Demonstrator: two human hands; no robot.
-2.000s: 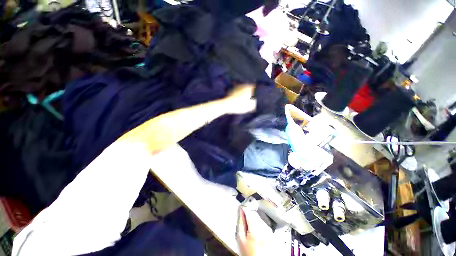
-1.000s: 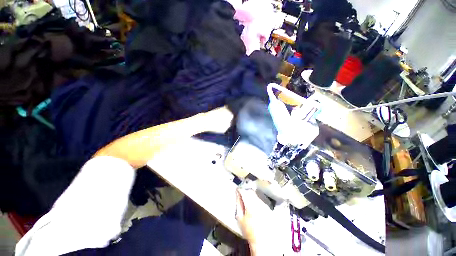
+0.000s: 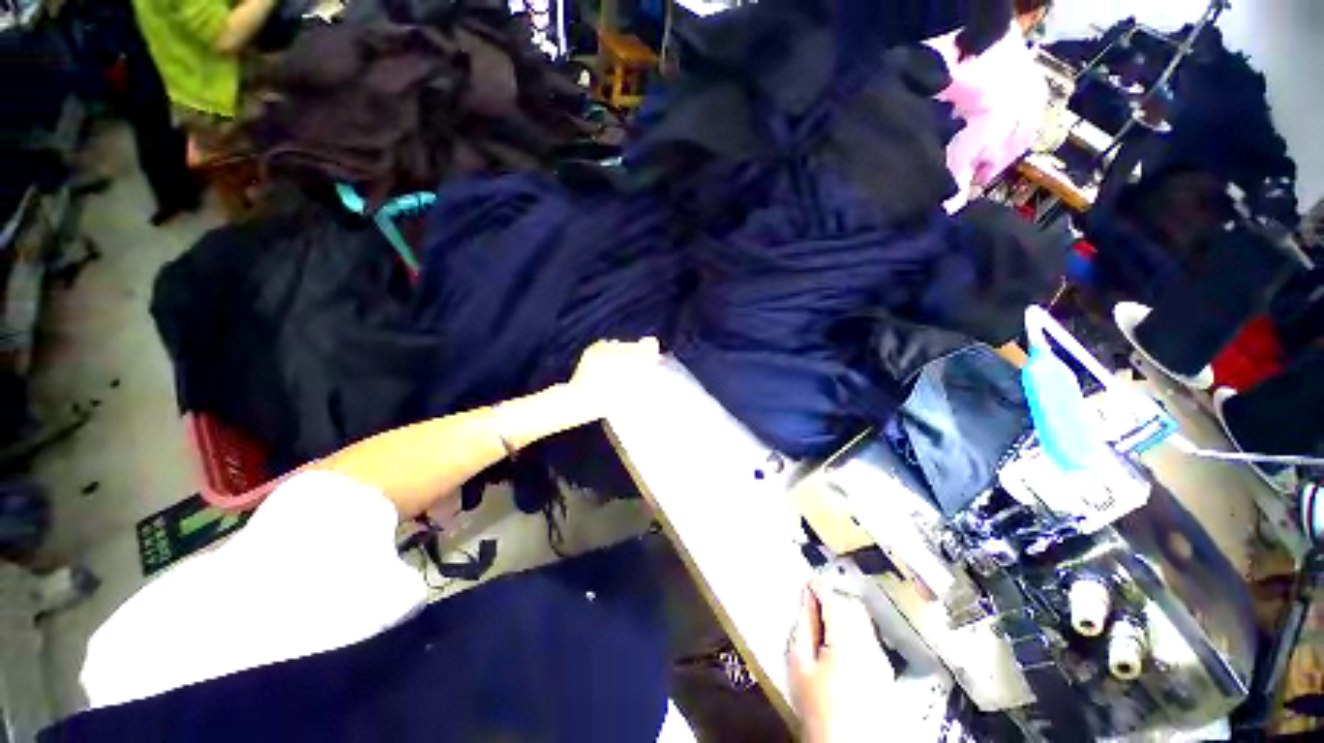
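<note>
My left hand (image 3: 617, 375) is at the left edge of the white table (image 3: 712, 501), beside the navy cloth heap (image 3: 566, 290); whether its fingers hold anything is unclear. My right hand (image 3: 842, 661) is low on the table, left of the sewing machine (image 3: 1147, 602), overexposed; its fingers are near a small metal part and its grip is unclear. A blue-grey lit cloth piece (image 3: 958, 428) lies behind the needle area, touching neither hand. Two cream-white round caps (image 3: 1106, 627) show on the machine body.
A bright blue piece (image 3: 1060, 407) with a white tube stands above the machine head. A red basket (image 3: 233, 462) is under dark cloth at left, with teal bars (image 3: 389, 225) above. Dark cloth (image 3: 479, 653) covers my lap. A person in yellow-green (image 3: 189, 58) stands far left.
The view has turned left, showing the floor and another person. My left hand has left the blue-grey cloth and moved to the table's left edge. My right hand stays low beside the machine.
</note>
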